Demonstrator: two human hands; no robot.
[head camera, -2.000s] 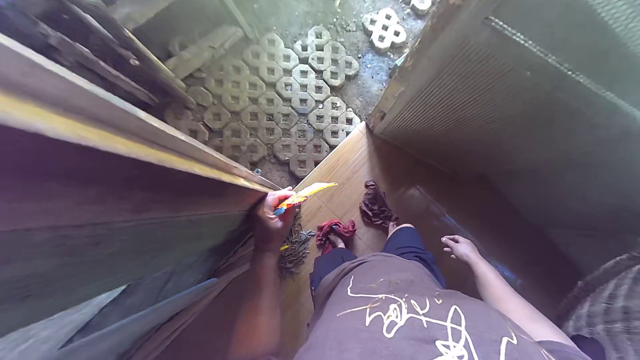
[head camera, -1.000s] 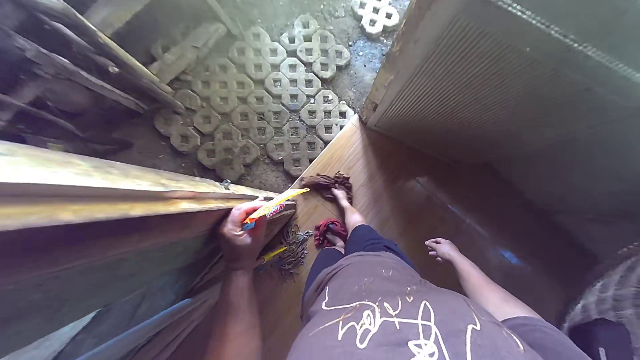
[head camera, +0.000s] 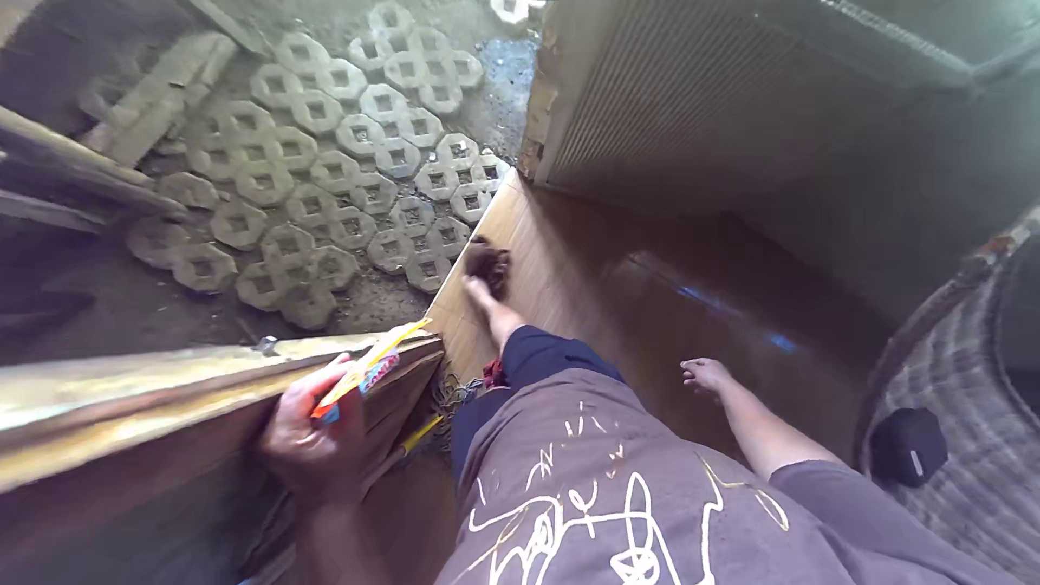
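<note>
My left hand (head camera: 313, 418) is closed around a small, flat plastic packet (head camera: 370, 370), yellow, orange and blue, which bears writing. That hand is beside the edge of a wooden door (head camera: 203, 390). My right hand (head camera: 705, 374) hangs over the tiled floor at the right with its fingers loosely curled; I see nothing in it. A dark brown cloth or mop-like slipper (head camera: 489, 266) covers one foot near the floor's edge. Something red (head camera: 493, 374), partly hidden by my leg, lies by the other foot. Grey mop strings (head camera: 455, 398) show beside the door.
Beyond the wood-look floor's edge (head camera: 520, 211) lie interlocking concrete paving blocks (head camera: 349, 179) on dirt. Wooden planks (head camera: 166, 97) lie at the upper left. A ribbed panel (head camera: 666, 89) stands at the upper right, a woven basket (head camera: 959, 390) at the right.
One foot with its brown covering has moved forward toward the floor's edge and the paving blocks. My left hand still holds the packet and is now closer to the door's edge.
</note>
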